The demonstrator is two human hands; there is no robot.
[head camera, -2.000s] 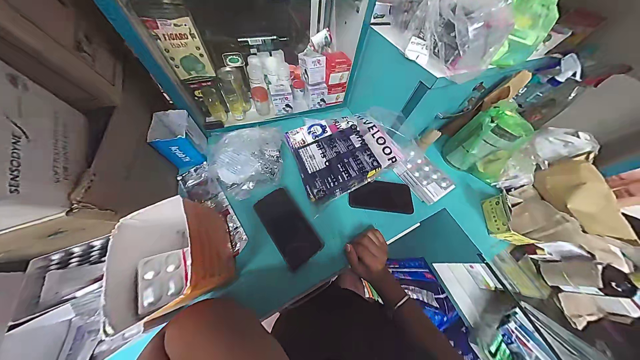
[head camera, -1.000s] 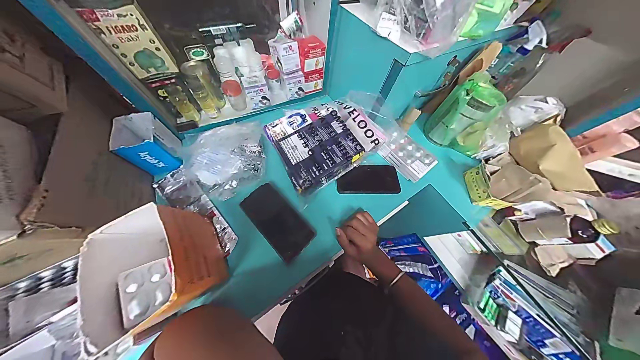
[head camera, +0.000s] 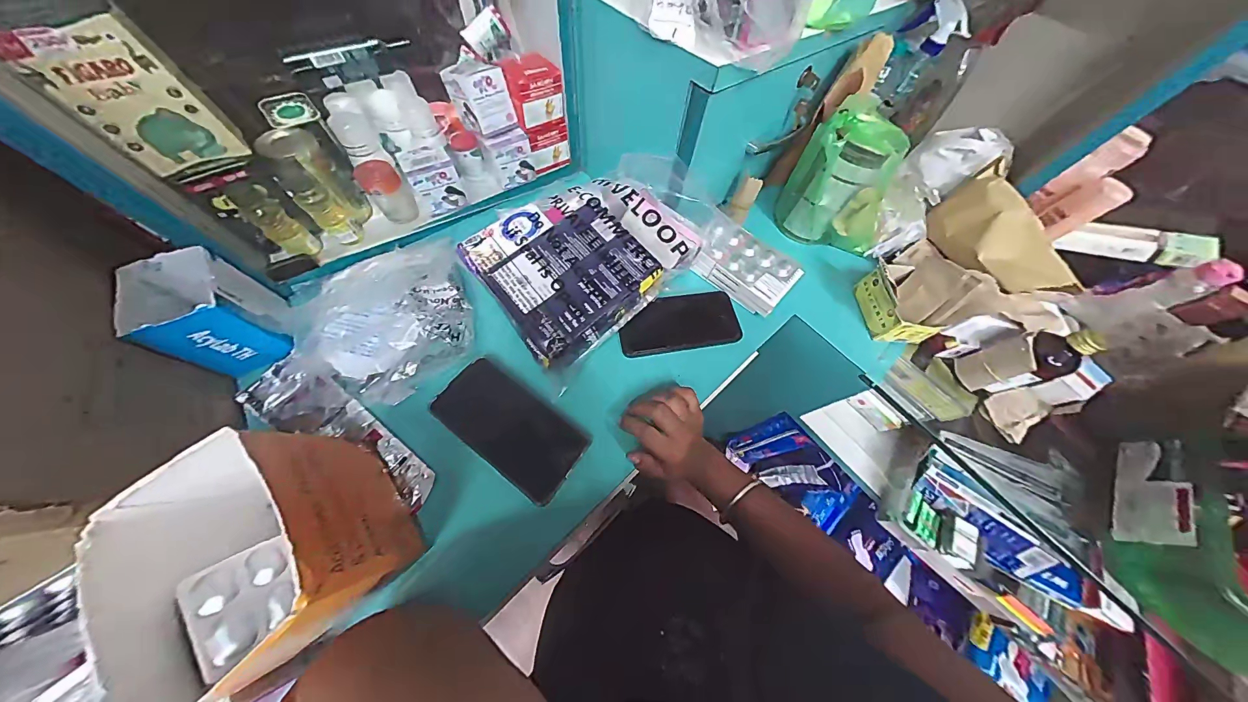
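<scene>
My right hand (head camera: 665,431) rests at the front edge of a turquoise counter, its fingers curled in and no object visible in them. A bracelet circles its wrist. To its left lies a dark smartphone (head camera: 510,430), and above it a second dark phone (head camera: 681,324) lies flat. Behind the phones is a dark printed packet in a clear plastic sleeve (head camera: 575,268), with blister packs (head camera: 749,261) to its right. Crumpled clear plastic (head camera: 385,317) lies to the packet's left. A bare part of my left arm (head camera: 409,658) shows at the bottom; my left hand is out of view.
An open cardboard box (head camera: 336,507) holding a blister pack stands at lower left, near a blue-and-white carton (head camera: 210,327). A glass-fronted cabinet with bottles (head camera: 312,190) is behind. On the right are a green plastic bottle (head camera: 843,180), paper bags (head camera: 999,234) and a glass edge (head camera: 1014,507).
The view has shifted slightly. My right hand stays at the counter edge with its fingers curled, and both phones lie in the same places.
</scene>
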